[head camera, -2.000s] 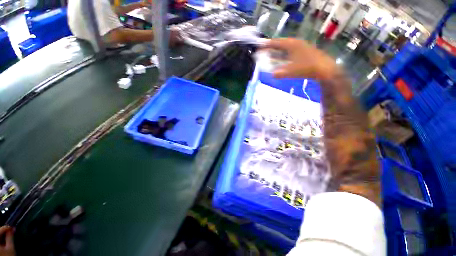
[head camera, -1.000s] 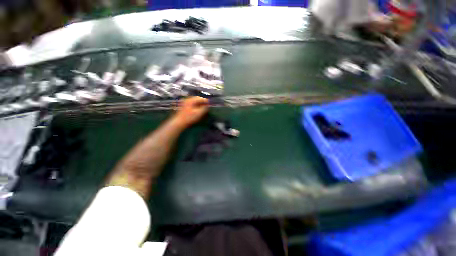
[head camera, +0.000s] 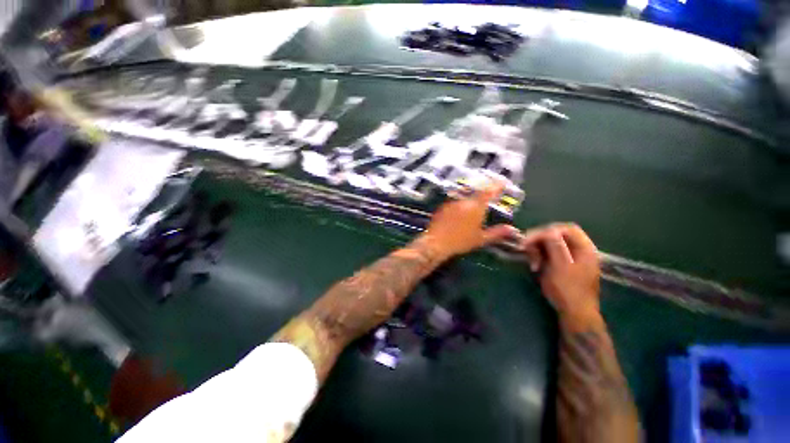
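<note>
White corded power adapters [head camera: 403,162] lie in a crowded row beyond the dark rail. My left hand [head camera: 463,223] reaches to the right end of the row, its fingers at an open adapter with a yellow part [head camera: 505,204]; blur hides whether it grips it. My right hand [head camera: 567,260] is just right of it, fingers bent and fingertips close to my left thumb; whether it holds anything small cannot be told. Black pieces [head camera: 433,324] lie in a loose heap below my left forearm, one with a pale face.
Another heap of black pieces [head camera: 182,238] lies at left beside a white sheet [head camera: 108,203]. A blue parts bin [head camera: 771,389] with black pieces is at the lower right. More dark pieces [head camera: 463,39] lie on the far surface. The worn rail [head camera: 346,204] crosses the bench.
The view has swung left from the tote and bin. My left hand is now at the right end of the adapter row, and my right hand has come in beside it.
</note>
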